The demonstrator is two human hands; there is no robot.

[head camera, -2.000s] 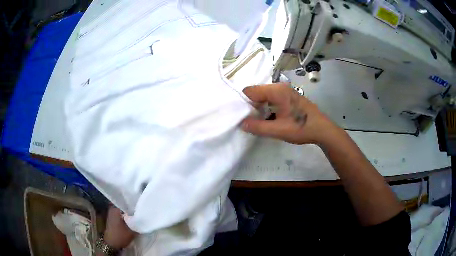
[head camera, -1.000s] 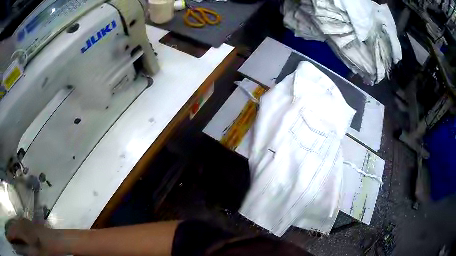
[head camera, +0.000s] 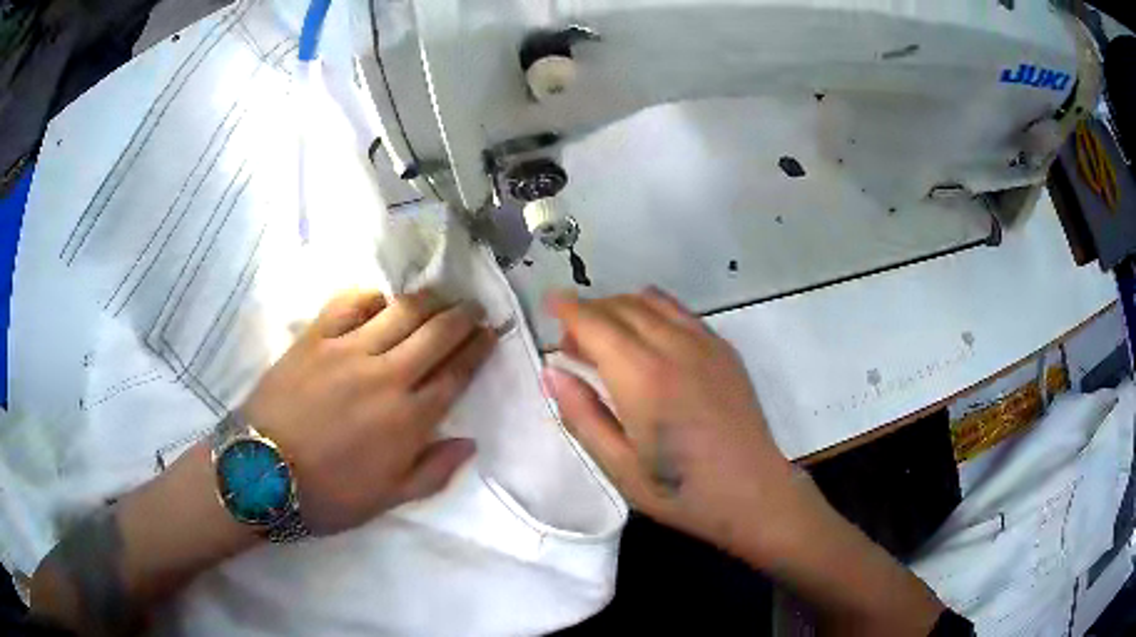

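A white garment with double dark stitch lines lies across the machine bed and hangs over the front. A smooth white pocket bag with a curved stitched rim lies on it, its upper end near the machine's needle area. My left hand, with a wristwatch, lies on the cloth left of the rim, thumb apart from the fingers. My right hand is at the rim's right side, slightly blurred, thumb and forefinger apart. The needle point is hidden.
The off-white sewing machine head spans the top. Cream knobs sit above the rim. A blue tube hangs at upper left. Orange-handled snips lie at far right. More white garments lie at lower right.
The view has turned back from the garment at the right to the machine. Both hands are now on or beside the cloth near the needle; my left hand has come up from the table's front.
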